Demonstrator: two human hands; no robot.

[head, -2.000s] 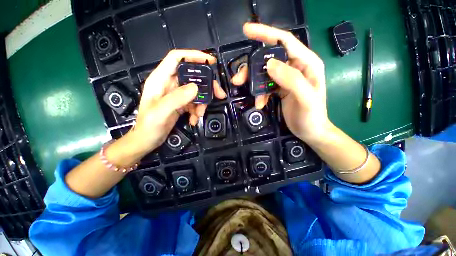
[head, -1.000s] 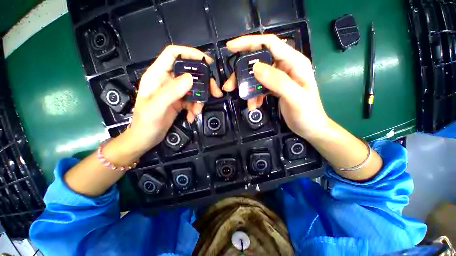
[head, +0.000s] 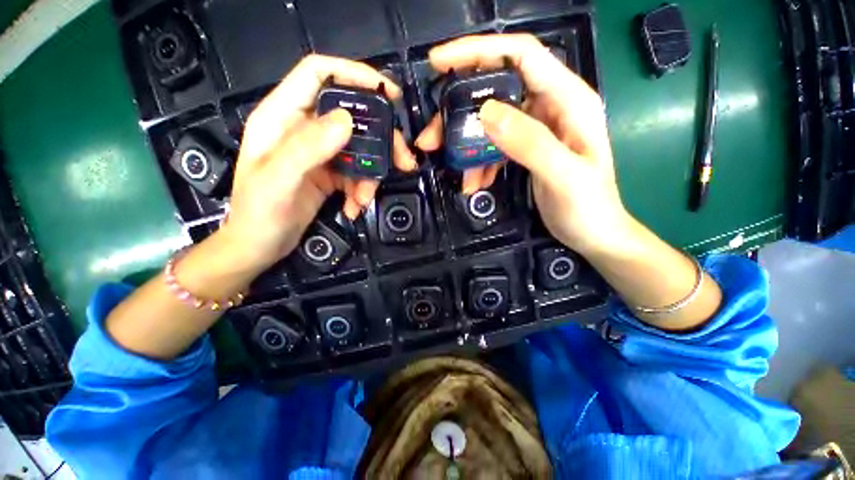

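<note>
My left hand holds a black strapless watch above the tray, its screen up, with white menu lines and small red and green marks. The left thumb rests on the screen. My right hand holds a second watch beside it, screen up with white text and red and green marks. The right thumb lies on its screen. The two watches are apart. Below them, the black blister tray holds several watches with ringed sensor windows up, such as one watch between the hands.
A single black watch lies on the green surface right of the tray. A thin black pen with a gold band lies beside it. Other black gridded trays stand at the left and right edges.
Both hands still hold their watches. The right watch has shifted left, nearer the left one, since the oldest frame. The tray and held watches appear slightly higher in view.
</note>
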